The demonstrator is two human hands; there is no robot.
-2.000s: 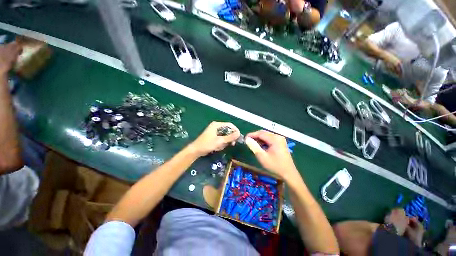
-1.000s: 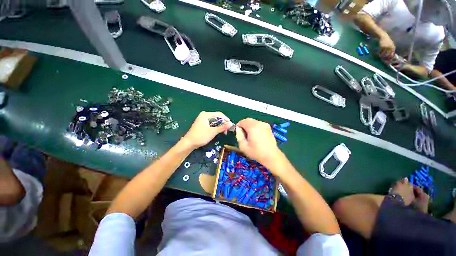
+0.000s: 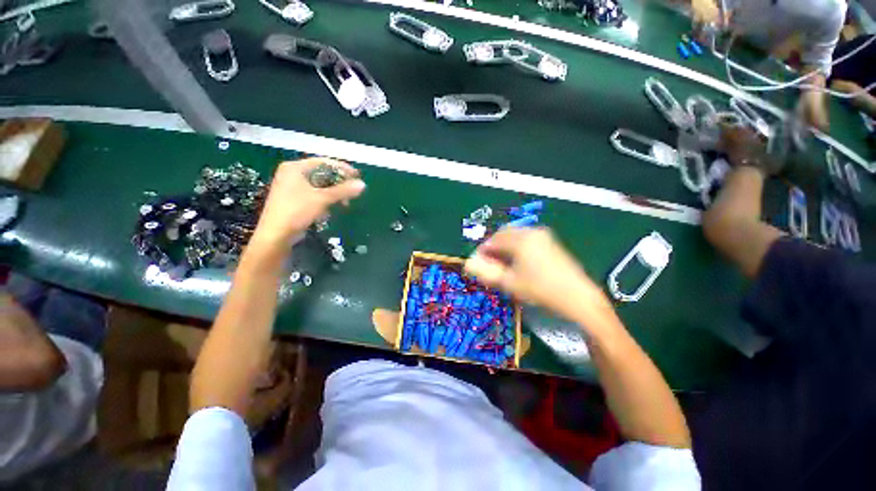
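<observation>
My left hand [image 3: 300, 199] is curled around a bunch of small silvery metal pieces [image 3: 328, 175], beside the right end of the mixed parts pile [image 3: 197, 228]. My right hand [image 3: 526, 271] is blurred, its fingertips together over the upper right corner of the parts box [image 3: 406, 307]; whether it holds anything cannot be told. The box holds blue cylinders [image 3: 454, 331] with red wires. More blue cylinders [image 3: 524, 213] lie behind my right hand, with small whitish pieces [image 3: 474, 228] beside them.
A housing [image 3: 642, 267] lies right of my right hand. More housings [image 3: 471, 107] lie on the strip beyond the pale rail [image 3: 384, 158]. Another person's arm [image 3: 740, 216] reaches in from the right. A metal post [image 3: 173, 72] and a tan box [image 3: 31, 153] are at left.
My hands, together before, are now apart: the left moved left to the pile, the right moved to the box's corner. Another person's arm has come in at right. The view has shifted.
</observation>
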